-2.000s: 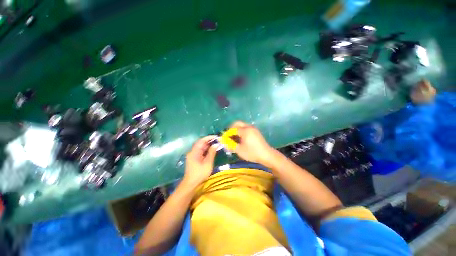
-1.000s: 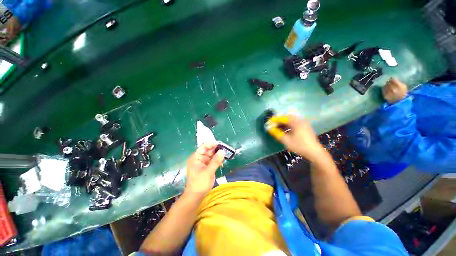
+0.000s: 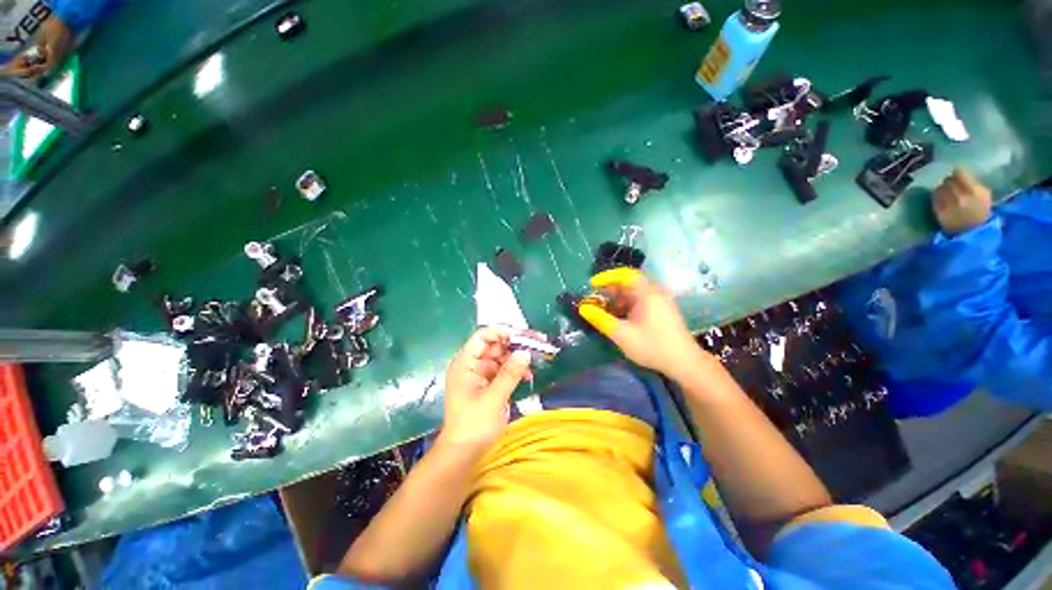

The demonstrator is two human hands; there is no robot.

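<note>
My left hand (image 3: 485,386) holds a small device body (image 3: 534,346) with a silver or white rim between thumb and fingers, seen nearly edge-on. My right hand (image 3: 646,323), with yellow cots on thumb and forefinger, is just right of it. It pinches a small black binder clip (image 3: 572,302) with shiny loops, partly hidden by the fingers; clip and device look apart. Another black binder clip (image 3: 621,254) lies just beyond the right hand. A pointed white wipe (image 3: 496,297) lies just beyond the left fingers. Two thin dark pieces (image 3: 538,225) lie farther up the green bench.
Binder clips lie heaped left (image 3: 260,375) and right (image 3: 796,127). A light blue bottle (image 3: 738,52) stands behind the right heap. A plastic bag (image 3: 156,386) and red crate (image 3: 25,461) are far left. Another person's hand (image 3: 961,202) rests on the bench at right.
Two seconds ago my hands were together. A second ago my right hand was farther right, beside a dark clip; now it is nearer my left hand, pinching a clip. The camera view has shifted.
</note>
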